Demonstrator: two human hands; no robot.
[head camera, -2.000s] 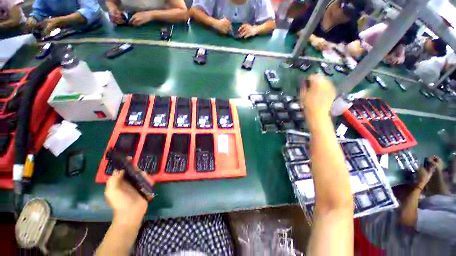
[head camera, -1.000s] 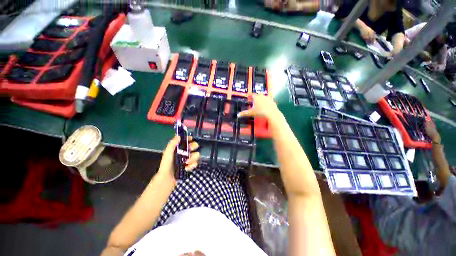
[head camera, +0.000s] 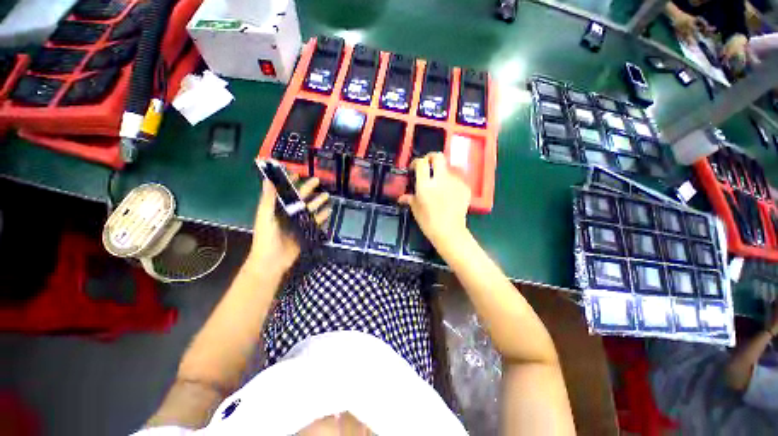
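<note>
My left hand (head camera: 286, 223) holds a black keypad phone (head camera: 283, 189), tilted, above the bench's front edge. A clear lens tray (head camera: 369, 225) with dark-framed windows lies across the front of the red phone tray (head camera: 485, 170) and the bench edge. My right hand (head camera: 438, 197) is at the lens tray's upper right part, fingers bent down; what is between the fingertips is hidden. The red tray holds black phones (head camera: 398, 83) in both rows, and a white paper label (head camera: 461, 153) lies in its front right slot.
More lens trays (head camera: 653, 260) lie at right, another (head camera: 593, 126) behind them. A red tray of phones (head camera: 740, 204) is far right. At left are a white power box (head camera: 247, 38), a black hose (head camera: 147, 64), stacked red trays (head camera: 77, 128), a dark square part (head camera: 224, 140) and a small fan (head camera: 141, 220).
My right hand has come from the lens trays at right to the red tray, where a lens tray now lies. My left hand still holds a phone. The view has shifted down.
</note>
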